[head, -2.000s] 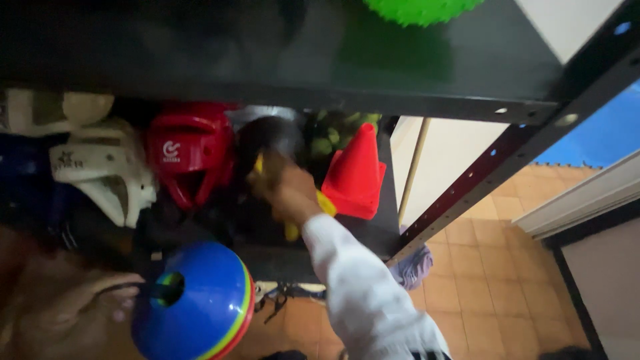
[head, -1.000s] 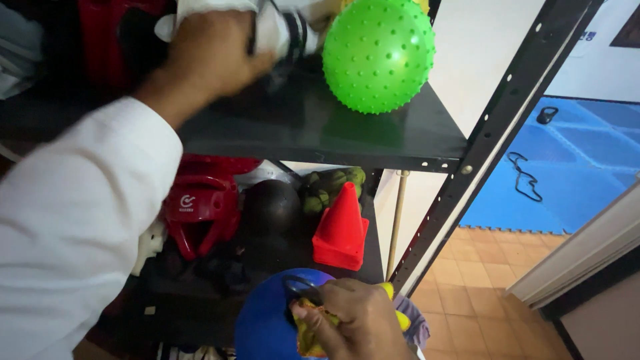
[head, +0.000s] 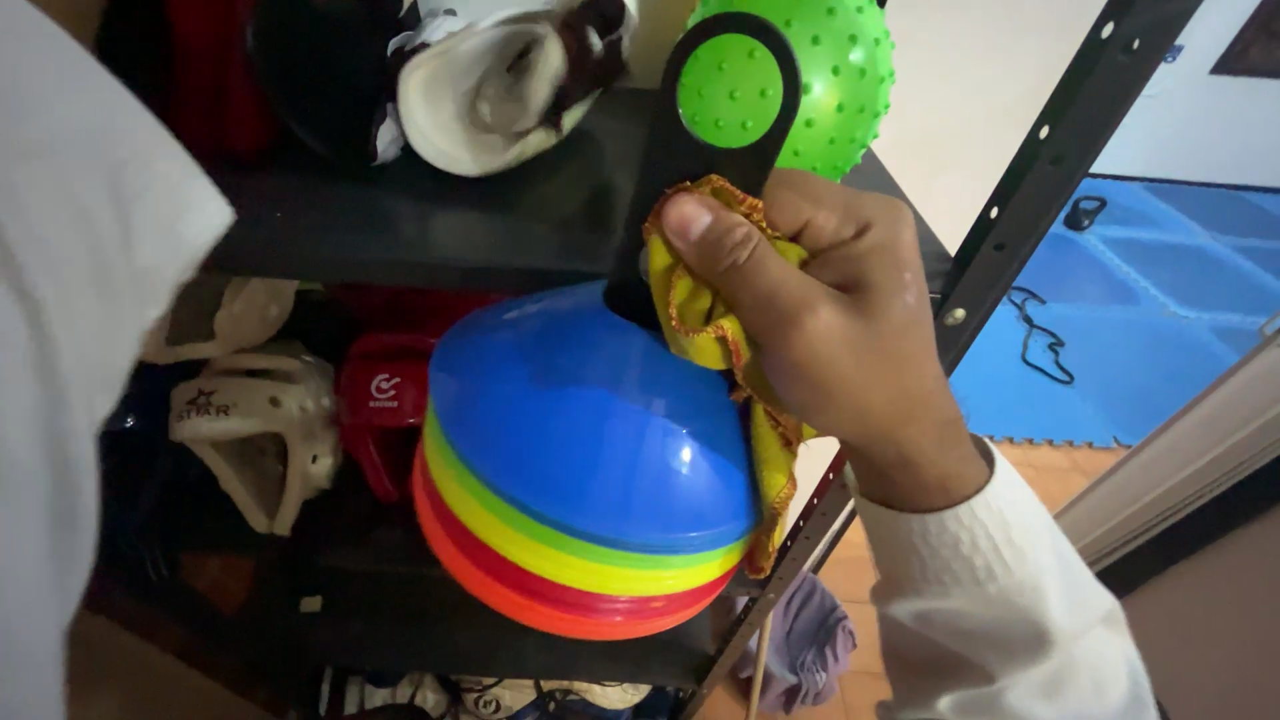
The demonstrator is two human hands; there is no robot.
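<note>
My right hand [head: 840, 290] is closed on a yellow cloth [head: 700, 290] with orange stitched edges and on the black handle [head: 735, 160] of a disc cone stack. Below it hang the stacked disc cones [head: 590, 420], blue on top, then green, yellow, red and orange. Behind the ring of the handle is a green spiky ball [head: 840, 80] on the upper shelf. My left hand is out of view; only a white sleeve [head: 80, 250] shows at the left.
A black metal shelf [head: 480, 235] holds a white padded item [head: 490, 90] above. White [head: 260, 420] and red head guards [head: 375, 400] lie on the lower shelf. A perforated upright [head: 1040, 150] stands at the right, before blue mats [head: 1140, 300]. A purple cloth [head: 800, 640] lies low down.
The cone stack and my right hand have risen in front of the shelves. My left hand, at the upper shelf one second ago, has left the view. The red cone is now hidden.
</note>
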